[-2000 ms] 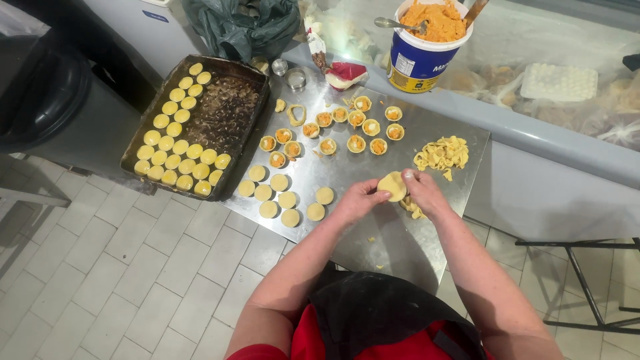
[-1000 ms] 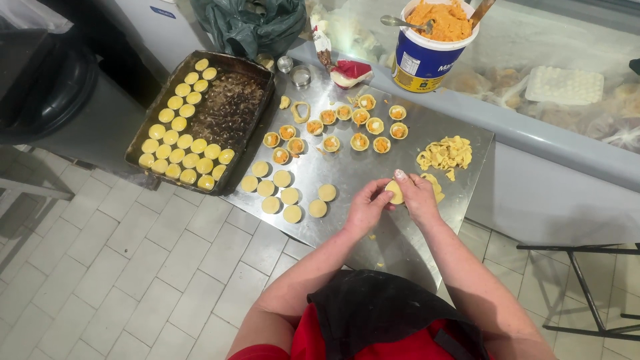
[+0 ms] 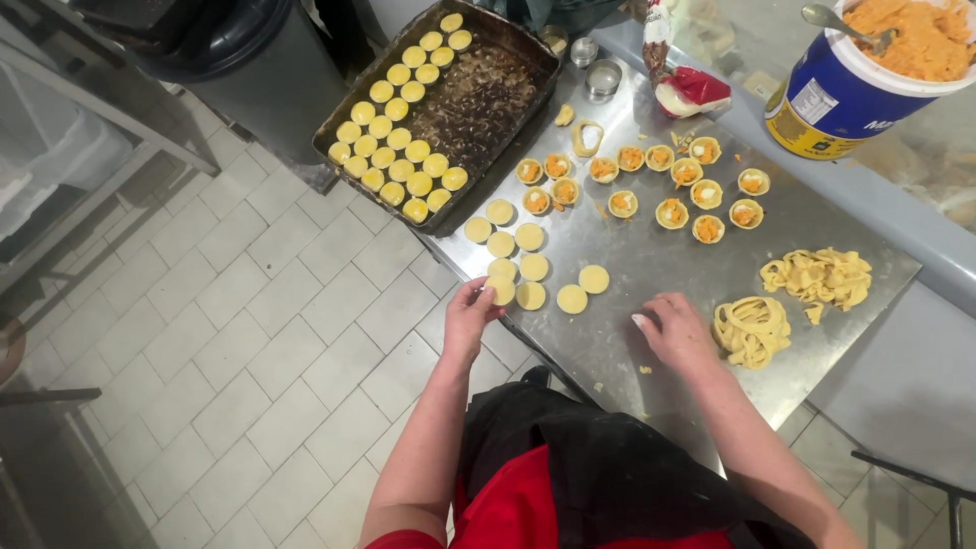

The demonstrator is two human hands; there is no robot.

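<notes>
My left hand (image 3: 470, 314) pinches a small round pie (image 3: 500, 290) at the near left edge of the steel table, beside several covered pies (image 3: 534, 267). My right hand (image 3: 675, 332) is over the table, fingers slightly curled, with nothing seen in it; its underside is hidden. Right of it lie a coil of dough strips (image 3: 752, 332) and a heap of dough scraps (image 3: 827, 278). Farther back stand several open pastry cups (image 3: 707, 194) with orange filling and bits of white.
A dark baking tray (image 3: 488, 145) with rows of glazed yellow pies overlaps the table's left edge. Metal ring cutters (image 3: 603, 78), a red and white piping bag (image 3: 690, 91) and a blue tub (image 3: 831, 103) of orange filling with a spoon stand at the back.
My hands, together on a dough piece before, have moved apart. The left has gone left to the covered pies and holds one. A coil of dough strips now shows beside my right hand.
</notes>
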